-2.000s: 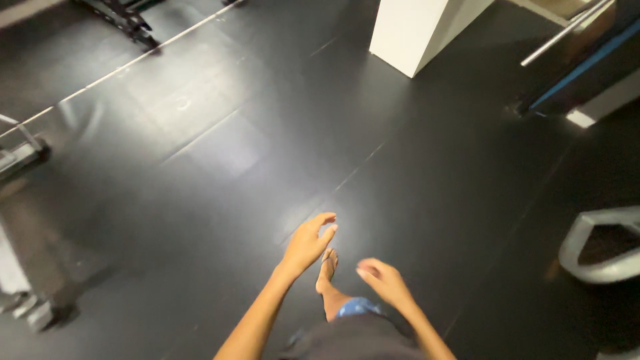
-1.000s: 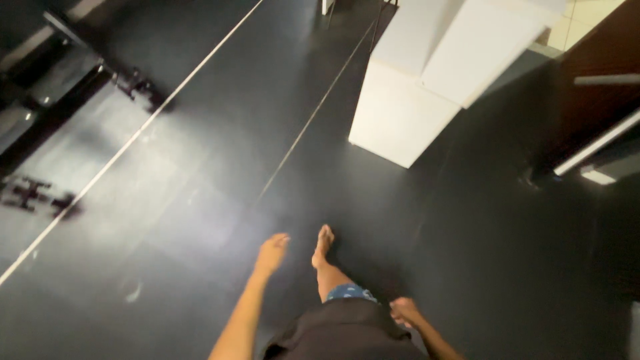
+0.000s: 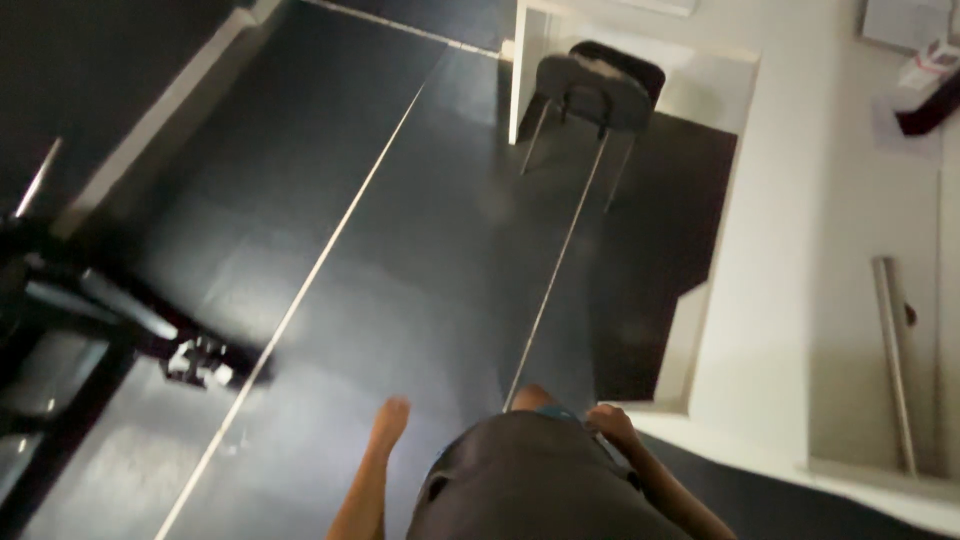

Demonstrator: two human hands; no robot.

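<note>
My left hand (image 3: 391,420) hangs low over the dark floor, to the left of my body. It is blurred, its fingers look curled, and nothing shows in it. My right hand (image 3: 613,424) is beside my right hip, near the lower corner of the white counter (image 3: 780,300). Its fingers look curled too, and I cannot tell whether it holds anything. Between the hands are my dark shirt (image 3: 525,472) and one bent knee (image 3: 531,397).
A black chair (image 3: 600,90) with thin metal legs stands by a white panel (image 3: 529,67). Black equipment (image 3: 199,364) is at the left, near a light floor line (image 3: 322,259). A metal tube (image 3: 894,360) with a handle-like shape is at the right.
The view has moved forward; the white counter is now close on my right, and the black chair has come into view. My left hand's fingers, apart two seconds ago, now look curled.
</note>
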